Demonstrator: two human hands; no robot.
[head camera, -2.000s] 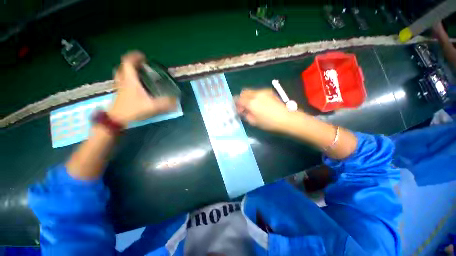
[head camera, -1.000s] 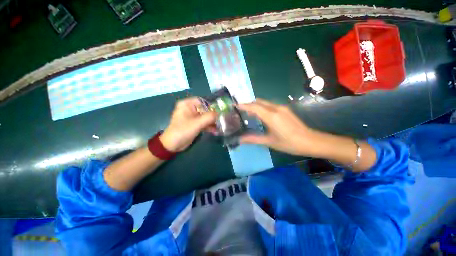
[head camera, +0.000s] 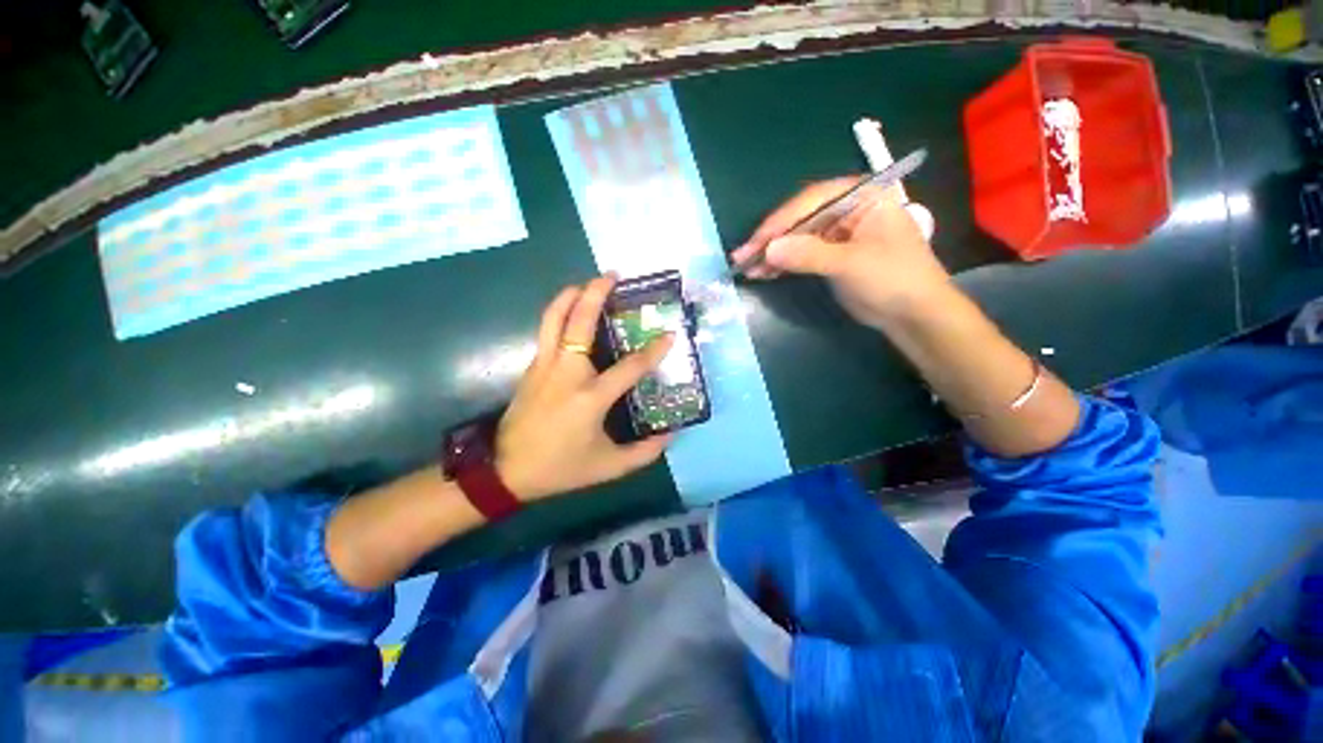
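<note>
An open phone unit (head camera: 660, 363) with a black frame and green board lies on the narrow sticker sheet (head camera: 733, 421), in front of me. My left hand (head camera: 578, 385) grips its left side, with a finger over the board. My right hand (head camera: 856, 254) holds thin tweezers (head camera: 849, 203), slanting down-left, tip just right of the phone unit, close to the sheet's right edge. Whether the tips hold anything is too small to tell. Greyish-pink pieces show at the sheet's far end.
The wide sticker sheet (head camera: 312, 218) lies at left. The red parts bin (head camera: 1004, 174) with small white parts (head camera: 1064, 160) stands at right. A white wristwatch (head camera: 872, 141) is partly behind my right hand. Waiting phone units (head camera: 116, 47) sit beyond the pale taped edge (head camera: 435, 83).
The phone unit has gone from being held in both hands to lying on the narrow sheet under my left hand. My right hand has let go of it and now holds tweezers.
</note>
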